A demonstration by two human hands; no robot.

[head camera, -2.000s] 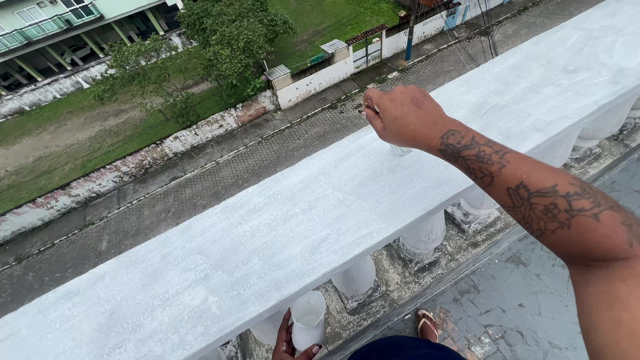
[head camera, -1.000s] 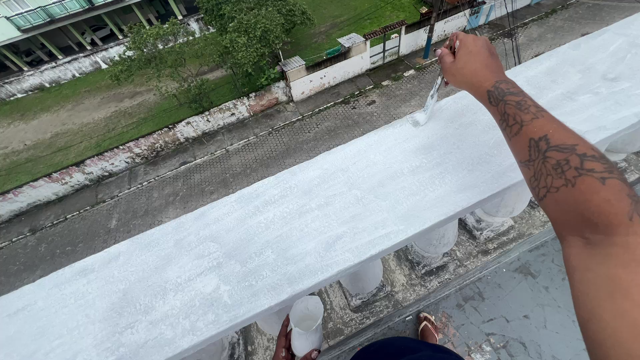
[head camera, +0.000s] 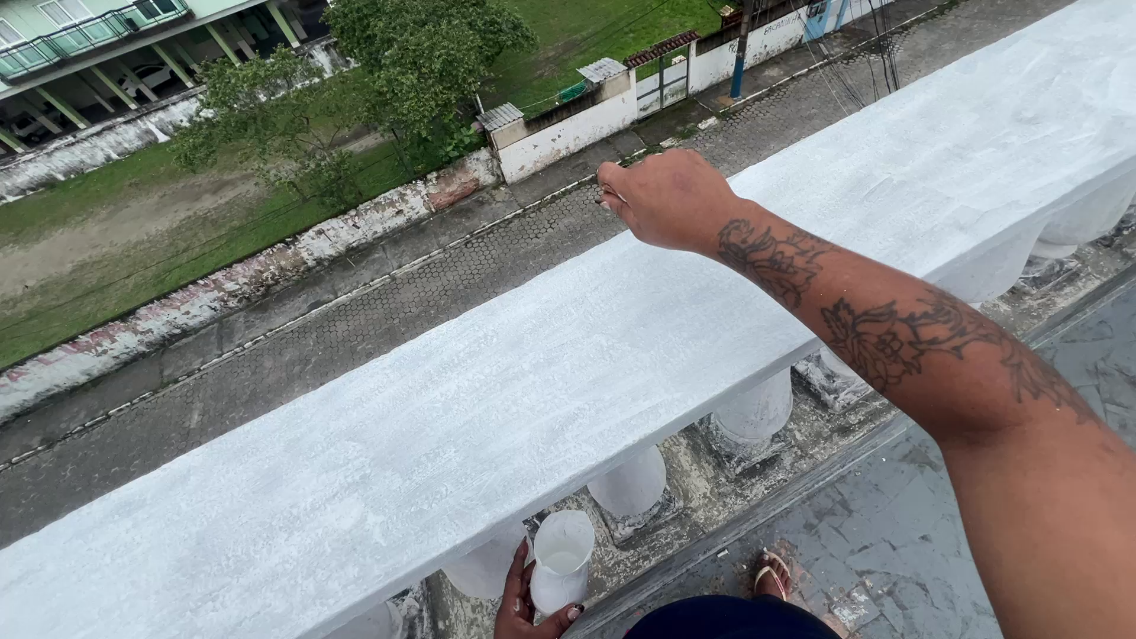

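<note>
My right hand is closed above the far edge of the white-painted balustrade rail. A small bit of a handle shows at its fingertips; the rest of the paintbrush is hidden behind the hand. At the bottom, on the near side of the rail, my left hand holds a white plastic cup upright, with white liquid visible inside. The rail's top looks white all along, with streaks in the coat.
White balusters stand under the rail on a stained ledge. A grey tiled floor lies at the lower right, with a sandalled foot on it. Beyond the rail, far below, run a paved street and a low wall.
Since a second ago my right hand has moved back left along the rail, and the brush that showed then is now mostly hidden. My left hand still holds the cup.
</note>
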